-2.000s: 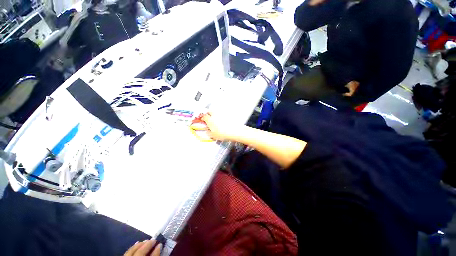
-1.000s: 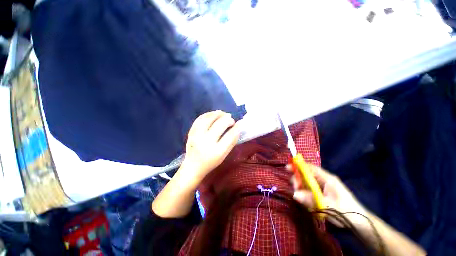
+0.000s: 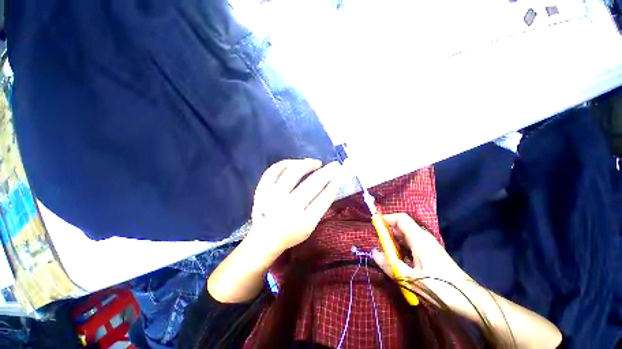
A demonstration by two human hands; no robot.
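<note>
A large navy garment piece (image 3: 157,129) lies on the white machine table, left of centre. My left hand (image 3: 293,201) rests on its right corner at the table's front edge, fingertips on the cloth beside a small dark tab (image 3: 341,153) that sticks out past them. My right hand (image 3: 416,255) holds scissors with a yellow-orange handle (image 3: 386,245). The blades point up and away, their tips near the table edge, just right of my left fingertips. Glare hides the exact tip position and whether the blades touch cloth.
The white table (image 3: 436,95) has a straight front edge. A taped brown surface (image 3: 27,238) is at far left. A dark red checked apron (image 3: 327,300) covers the lap. More navy cloth (image 3: 505,211) hangs at right. A red object (image 3: 112,317) is below left.
From the machine's right side, the view has swung to the lap and cloth. My right hand has taken the scissors off the table and brought them close to my left hand.
</note>
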